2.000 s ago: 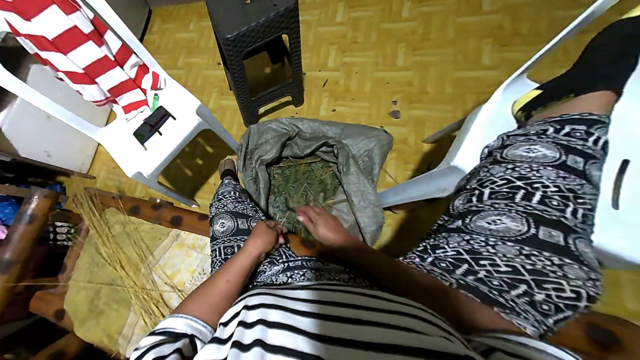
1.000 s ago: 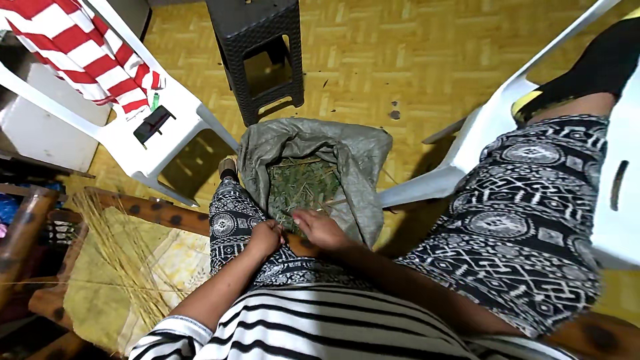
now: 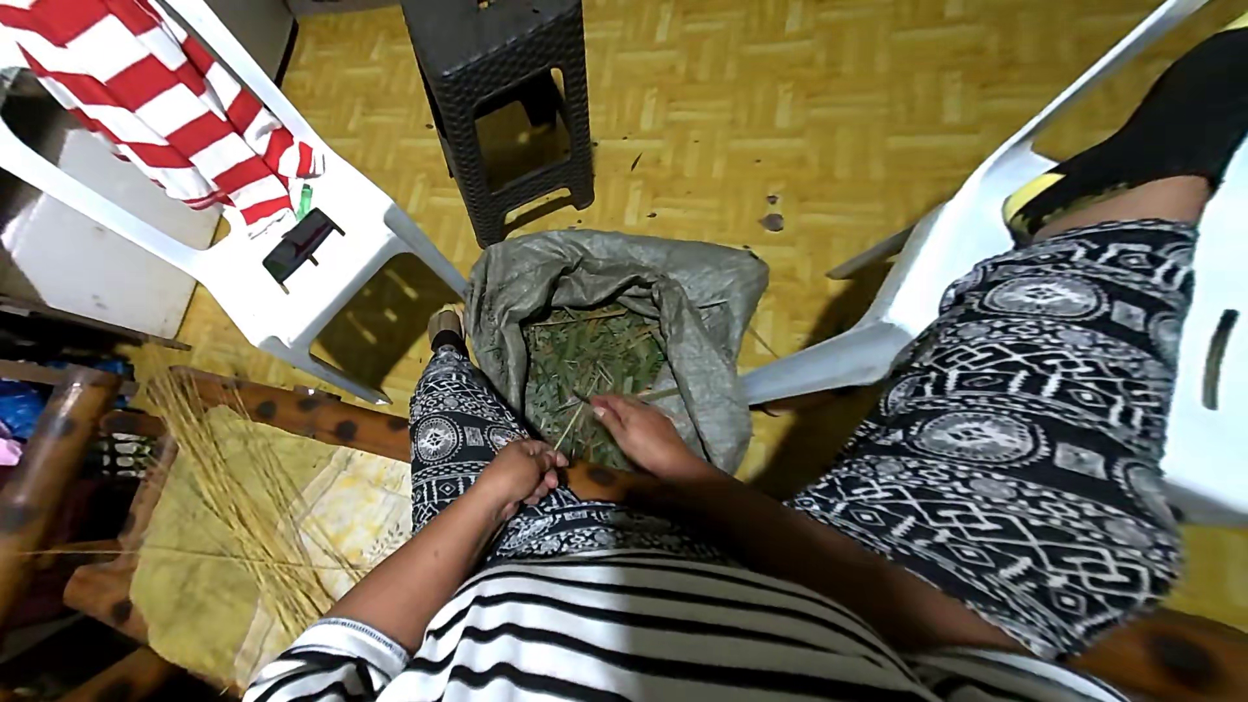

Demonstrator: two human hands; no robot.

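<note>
My left hand (image 3: 522,475) is closed on one end of a thin straw-coloured stalk (image 3: 570,426) above my patterned trouser leg. My right hand (image 3: 639,431), just right of it, has its thumb and fingers together at the upper part of the stalk; a small dark, curved thing, perhaps a blade, shows at the fingertips. Both hands are at the near edge of a grey woven plastic sack (image 3: 721,292), its mouth rolled open. Green and tan plant cuttings (image 3: 595,356) fill the sack's mouth. To the left, a bundle of long dry stalks (image 3: 229,497) lies on a yellowish cloth (image 3: 180,575).
A dark plastic stool (image 3: 512,58) stands beyond the sack. At the left, a white plastic chair (image 3: 322,302) holds a red-and-white striped cloth (image 3: 210,127) and a black phone-like object (image 3: 304,244). My raised leg rests on another white chair (image 3: 936,263) at the right. Small scraps lie on the floor.
My right hand has moved a little away from my left hand, and the stalk now shows between them. My left hand stays in nearly the same place.
</note>
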